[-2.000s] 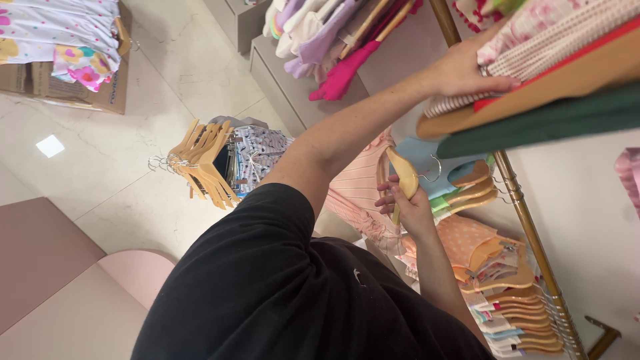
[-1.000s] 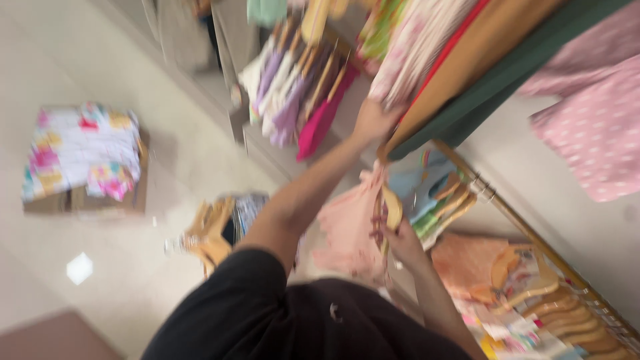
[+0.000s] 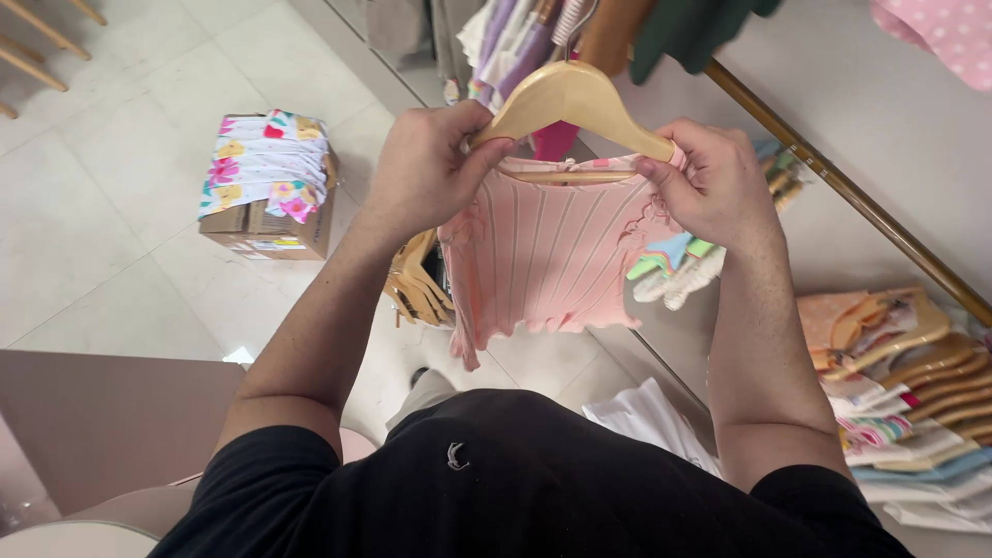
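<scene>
A light wooden clothes hanger (image 3: pixel 570 97) is held up in front of me, with its metal hook at the top. From it hangs a small pink striped garment (image 3: pixel 550 256) with ruffled edges. My left hand (image 3: pixel 438 167) pinches the left end of the hanger and the garment's edge, thumb in front. My right hand (image 3: pixel 709 178) grips the right end, where pink fabric wraps over the wood. The hanger's lower bar shows across the garment's neckline. The fingers behind the hanger are partly hidden.
A brass rail (image 3: pixel 860 198) runs along the right wall. Hangers with folded clothes (image 3: pixel 930 349) crowd the lower right. A cardboard box (image 3: pixel 267 236) with a floral cloth on top stands on the tiled floor. More wooden hangers (image 3: pixel 422 283) are behind my left forearm.
My left hand has left the hanging clothes at the rail and now holds the hanger. The pink garment and hanger are now held up between both hands. The view has shifted.
</scene>
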